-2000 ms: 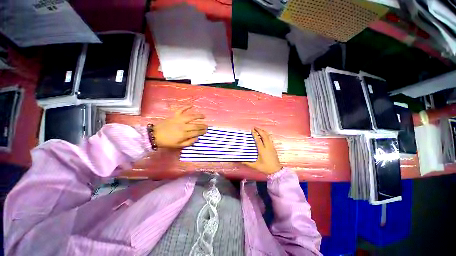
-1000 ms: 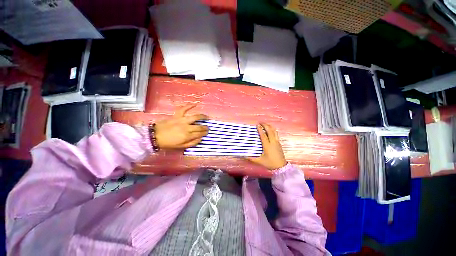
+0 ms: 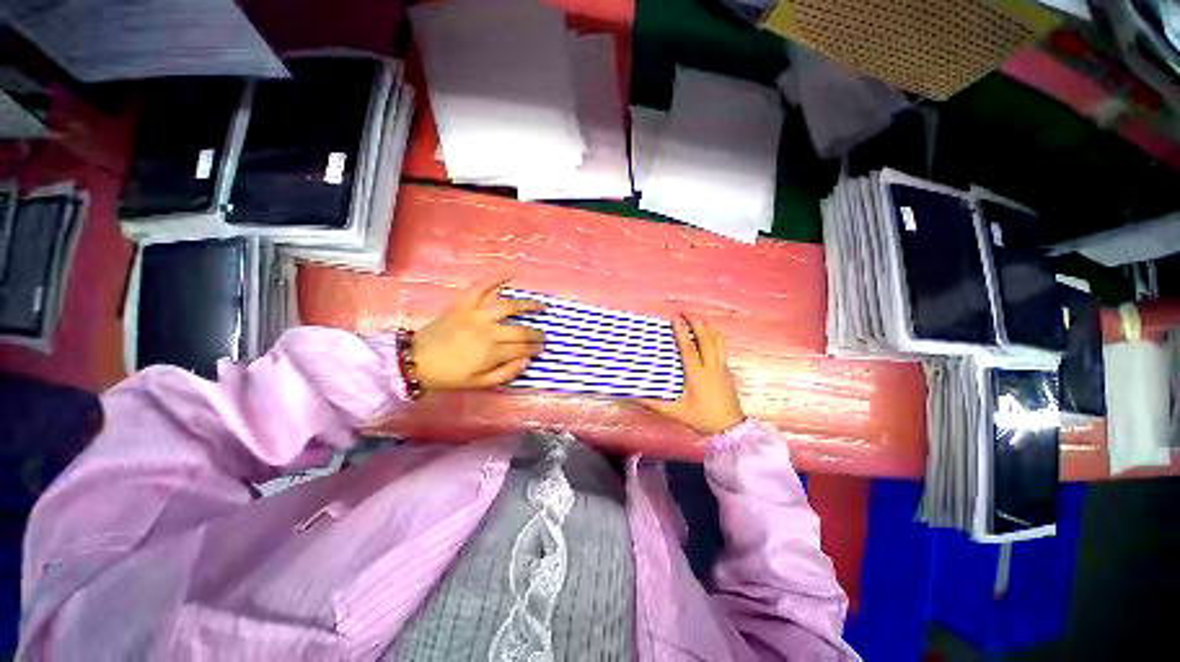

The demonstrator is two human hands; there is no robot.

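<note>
A stack of small tablets (image 3: 602, 347) lies on the bench in front of me, its edges showing as dark blue and white stripes. My left hand (image 3: 476, 343) rests on its left end with the fingers spread over the stripes. My right hand (image 3: 703, 378) holds its right end, the thumb at the lower edge and the fingers at the far corner. The hidden ends of the stack lie under my hands.
Tablet stacks with white layers stand at left (image 3: 295, 142) and right (image 3: 942, 265). Loose white sheets (image 3: 505, 97) lie at the back of the red bench (image 3: 647, 252). A perforated board (image 3: 906, 45) is above. Blue plastic bins (image 3: 899, 569) are below at right.
The view has shifted slightly. Both hands stay at the ends of the striped stack; the left fingers have moved a little on it.
</note>
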